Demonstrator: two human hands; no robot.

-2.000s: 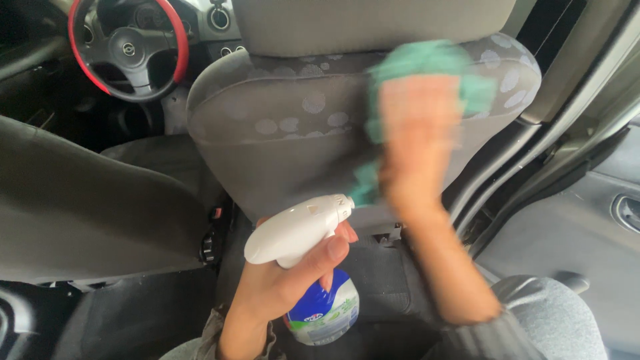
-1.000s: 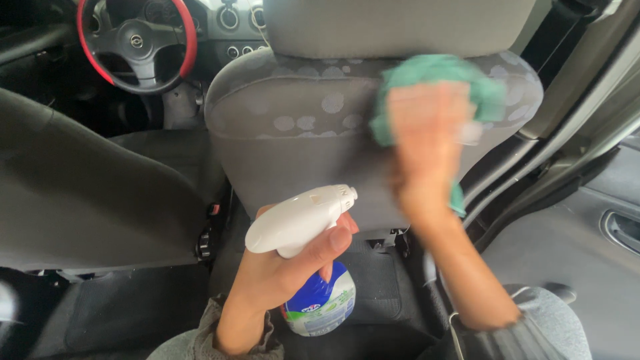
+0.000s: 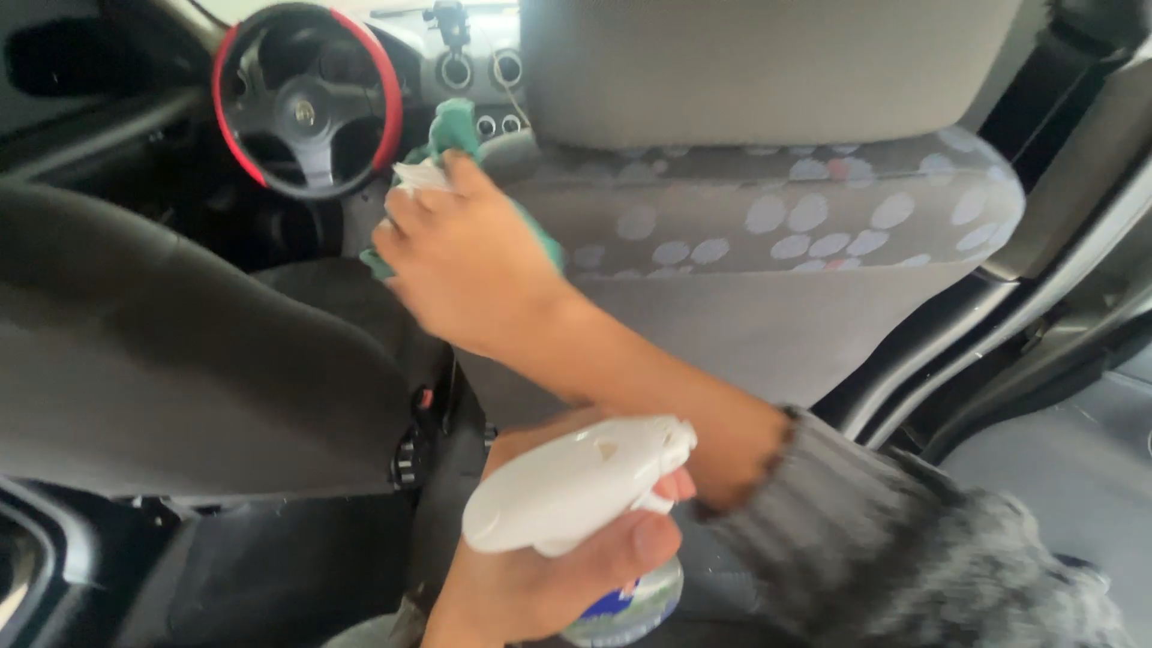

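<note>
My right hand (image 3: 477,261) grips a green cloth (image 3: 456,128) at the left upper edge of the patterned car seat back (image 3: 792,211). A bit of white material shows at its fingers. Part of the cloth hangs behind and below the hand. My left hand (image 3: 549,562) is closed around the neck of a spray bottle with a white trigger head (image 3: 576,481), low in the middle of the view. The bottle's clear and blue labelled body (image 3: 634,607) shows under the fingers; its nozzle points right, and my right forearm passes just behind it.
Another front seat back (image 3: 180,360) stands at the left, with a red and black steering wheel (image 3: 306,103) beyond it. A headrest (image 3: 765,72) rises above the patterned seat. A red seat belt buckle (image 3: 425,397) sits between the seats. The door pillar (image 3: 954,351) and door panel are at the right.
My right hand has moved with the green cloth from the right part of the seat back to its left edge. My left hand still holds the spray bottle.
</note>
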